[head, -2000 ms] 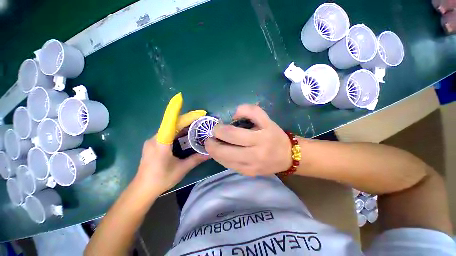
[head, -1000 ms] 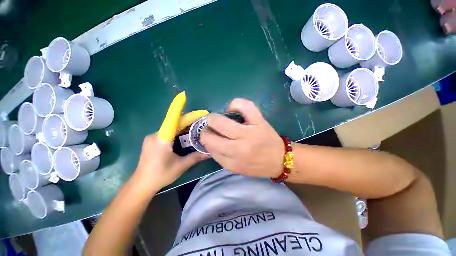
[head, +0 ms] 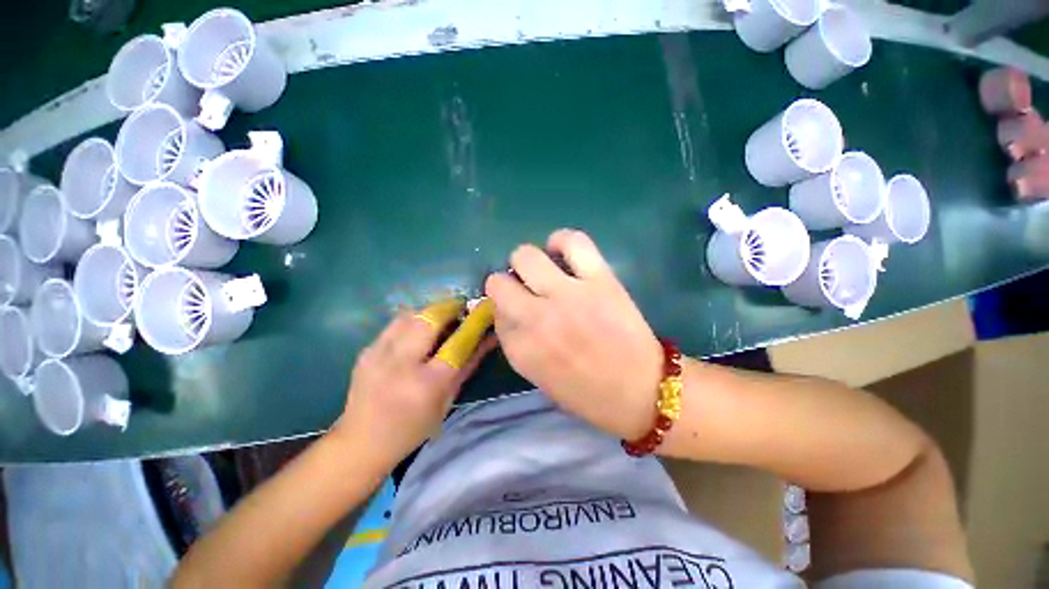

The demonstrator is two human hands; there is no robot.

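My left hand [head: 408,374], with yellow finger cots on thumb and forefinger, is closed around a small white housing [head: 474,304] near the bench's front edge. Only a sliver of the housing shows between the fingers. My right hand [head: 575,328], with a red bead bracelet, is bent over the same spot, its fingertips curled at the housing. Something dark shows at its fingertips, but I cannot tell what it is. The inside of the housing is hidden by the hands.
Many white housings [head: 169,227] with side tabs lie on the green bench [head: 380,219] at the left. Several more [head: 794,143] lie at the right. Pink housings [head: 1005,92] are at the far right. A white rail [head: 443,35] runs along the back.
The view has shifted, showing more of the back right. My left thumb and forefinger have come down from pointing up to closing on the housing, which is now mostly hidden.
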